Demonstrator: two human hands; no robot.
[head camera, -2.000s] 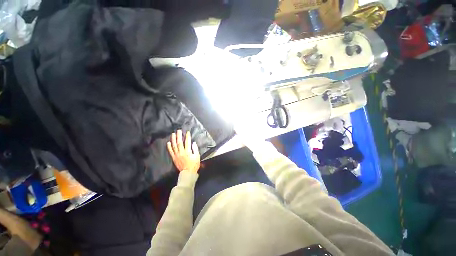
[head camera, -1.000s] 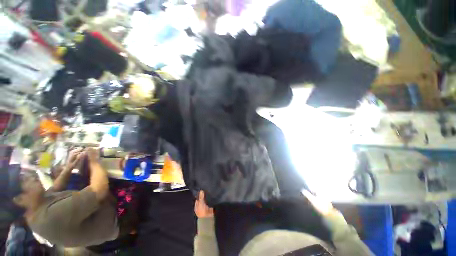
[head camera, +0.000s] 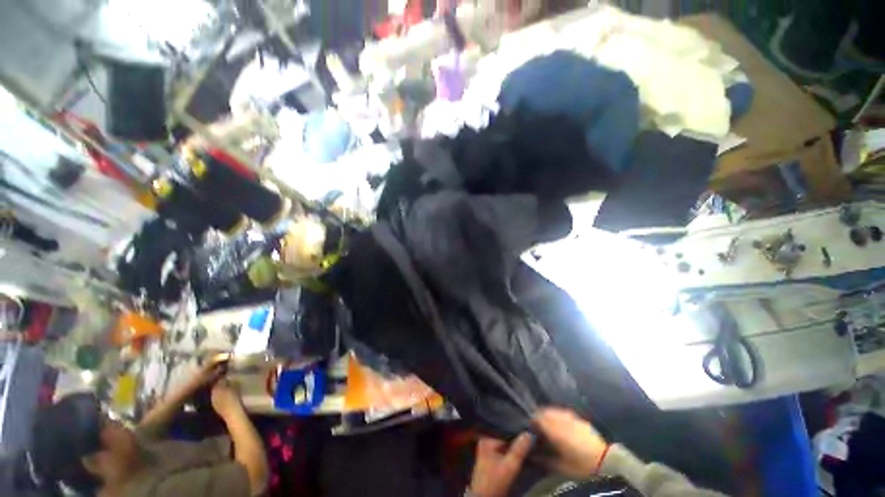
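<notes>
The black garment (head camera: 466, 262) lies over the table in front of me, with its greyish lining side showing, and hangs over the front edge. My left hand (head camera: 500, 464) is at the garment's lower edge near the bottom of the view, thumb pressed on the cloth. My right hand (head camera: 573, 442) is beside it, also closed on the cloth edge. The fingertips of both are partly hidden by cloth. The white sewing machine (head camera: 776, 257) is at the right, with strong lamp glare over its needle end.
Black-handled scissors (head camera: 730, 357) lie on the machine bed. A blue bin (head camera: 776, 451) stands below it. Blue cloth (head camera: 577, 92) and cream cloth (head camera: 670, 73) are heaped behind. Black thread cones (head camera: 218, 189) stand at left. Another person (head camera: 175, 456) works at lower left.
The view has swung left. My hands, apart before, have come together at the garment's lower edge. The garment's edge is now gathered between them.
</notes>
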